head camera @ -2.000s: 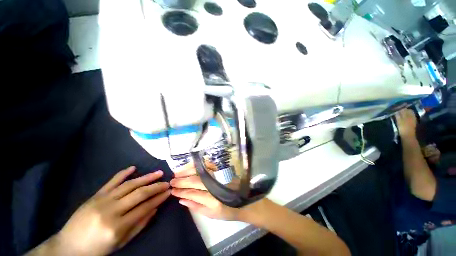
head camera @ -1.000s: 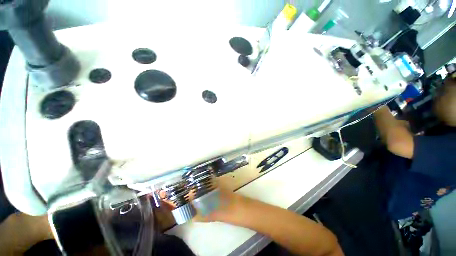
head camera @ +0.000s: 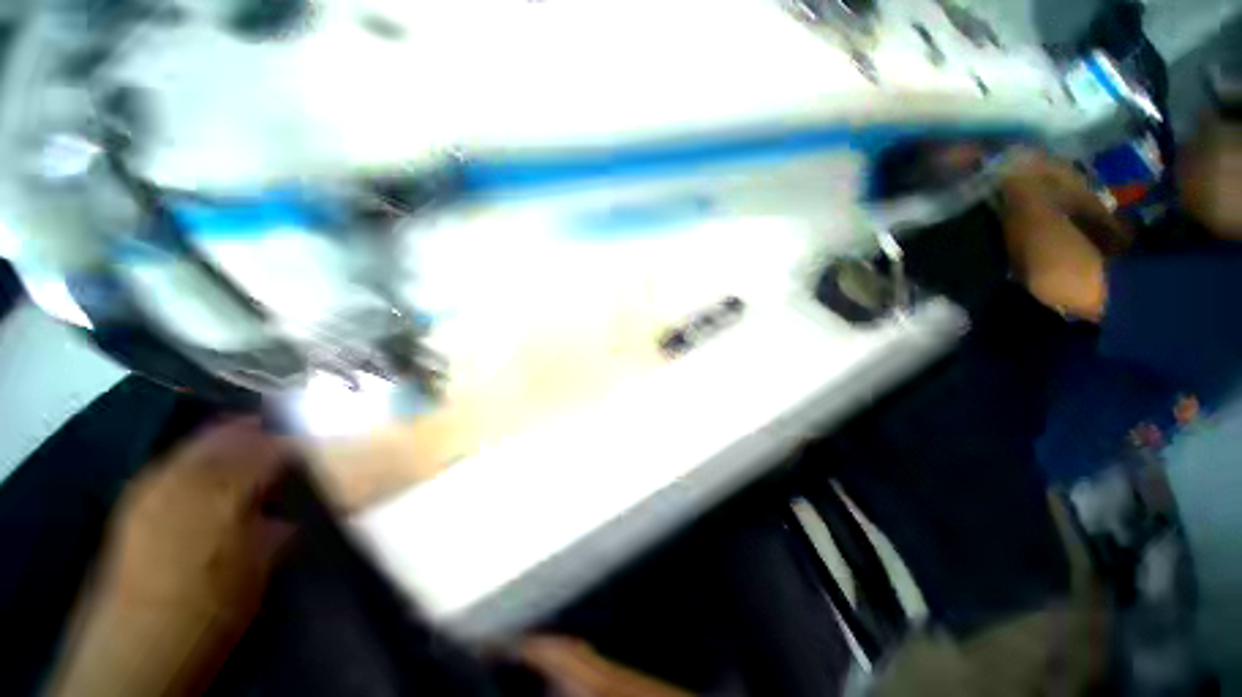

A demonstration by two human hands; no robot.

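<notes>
The view is blurred. Black fabric lies at the lower left and hangs at the table's front edge. My left hand is on it, left of the needle area, fingers bent; its grip is unclear. My right hand is low at the bottom edge of the picture, beside the fabric below the table edge, mostly cut off. The white sewing machine with a blue stripe spans the top. Its presser foot and needle are too blurred to make out.
Black thread snips lie on the machine bed. A dark block with pale cord is near the right end of the table. At right, another person's arm reaches near the machine. Dark cloth and pale strips show below the table.
The view has shifted, showing more of the table and bed. My right hand has moved from behind the thread tension assembly down to the table's front edge. My left hand is more visible.
</notes>
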